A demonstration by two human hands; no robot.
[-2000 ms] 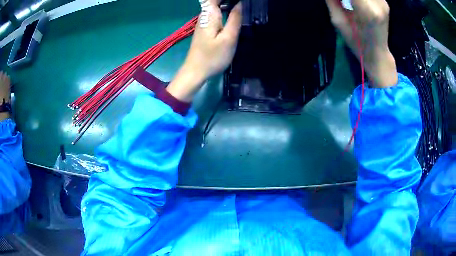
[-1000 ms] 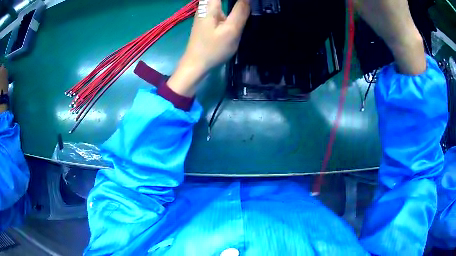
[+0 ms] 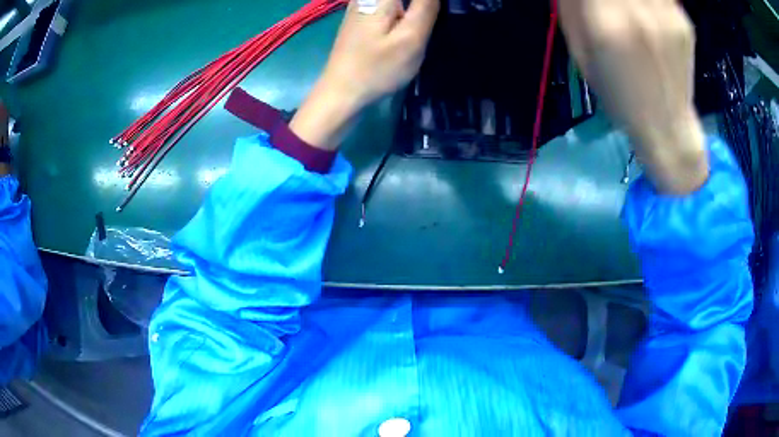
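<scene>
A black plastic housing (image 3: 487,94) lies on the green mat, its far part cut off by the top edge. My left hand (image 3: 376,55) is at the housing's left side, its fingertips cut off; white labels show on a finger. A bundle of red lead wires (image 3: 213,85) runs from near this hand down to the left. My right hand (image 3: 636,77) is blurred above the housing's right side. A single red wire (image 3: 534,149) hangs over the housing, its tip near the front edge; its upper end is out of view. What either hand grips is hidden.
A short black lead (image 3: 369,195) sticks out left of the housing. A clear plastic bag (image 3: 141,245) lies at the front left edge. Black wires (image 3: 753,145) lie at right. A grey tray (image 3: 36,38) is at far left. Neighbouring workers' blue sleeves show at both sides.
The single red wire has moved left and now hangs over the housing. My right hand moved away to the right, then came back towards the housing. My left hand has shifted slightly in view.
</scene>
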